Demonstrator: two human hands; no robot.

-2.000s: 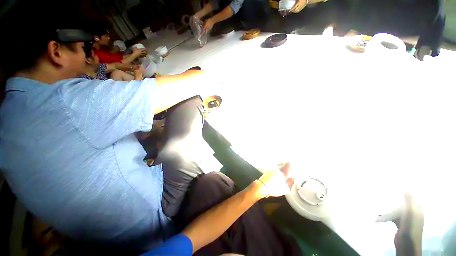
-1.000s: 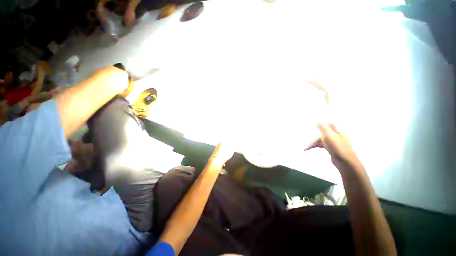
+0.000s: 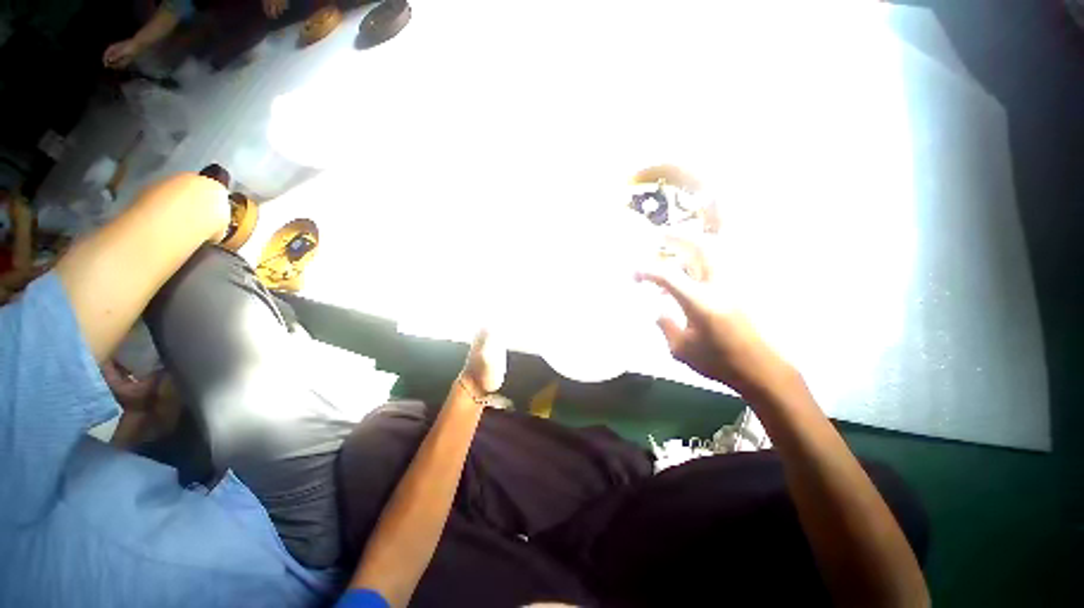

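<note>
A gold-rimmed round base housing (image 3: 675, 211) lies on the glaring table; its outline is partly washed out. A black fan or motor unit (image 3: 650, 204) with a pale centre shows inside. A small pale-gold part (image 3: 684, 255) shows just below. My right hand (image 3: 707, 333) is below these, fingers apart, holding nothing visible; glare hides whether a fingertip touches. My left hand (image 3: 487, 363) is at the table's near edge, fingers pointing up, fingertips lost in glare. Beside it a white round edge (image 3: 583, 366) overhangs the table edge; contact with it cannot be told.
A neighbour in a light blue shirt (image 3: 155, 523) sits at left, an arm on the table. Gold housings (image 3: 288, 254) lie by their knee. A dark housing (image 3: 383, 23) and a gold one (image 3: 320, 24) lie far left. Crumpled white material (image 3: 701, 447) is near my lap.
The view has turned right and down. The gold-rimmed housing with the black unit now shows through the glare. My right hand has come lower and left, below it.
</note>
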